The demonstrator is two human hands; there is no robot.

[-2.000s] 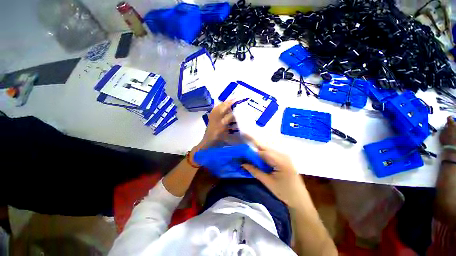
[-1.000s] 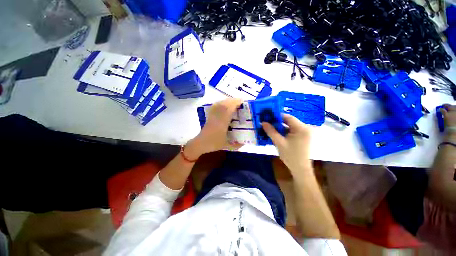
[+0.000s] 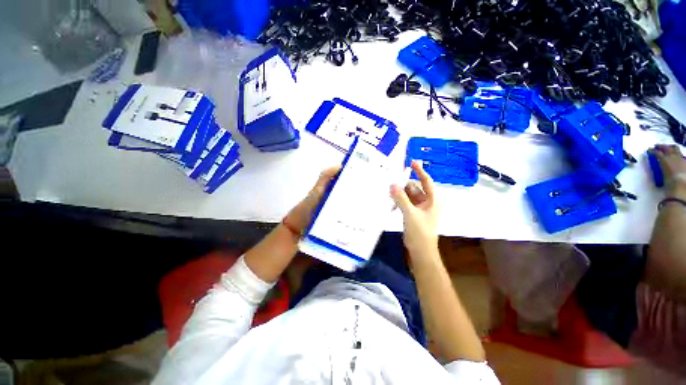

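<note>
A white retail box with blue edges [image 3: 353,203] is tilted over the table's front edge, a pale face up. My left hand [image 3: 314,201] grips its left edge. My right hand [image 3: 416,201] is at the box's upper right, thumb and forefinger close together; whether it touches the box I cannot tell. Loose boxes [image 3: 346,124] lie just behind. A blue insert tray with cable plugs [image 3: 444,161] lies to the right, its black cable trailing out. No tray shows in my hands.
Fanned packed boxes [image 3: 162,116] lie left, beside a tight box stack [image 3: 263,98]. Several blue trays [image 3: 572,201] lie right, under a large black cable heap [image 3: 541,45]. A dark phone-like rectangle [image 3: 147,52] lies upper left. Another person's hand [image 3: 669,163] is at far right.
The blue tray that was in my right hand no longer shows separately. The box has turned upright lengthwise with its pale face up, and my right hand has risen to its top right.
</note>
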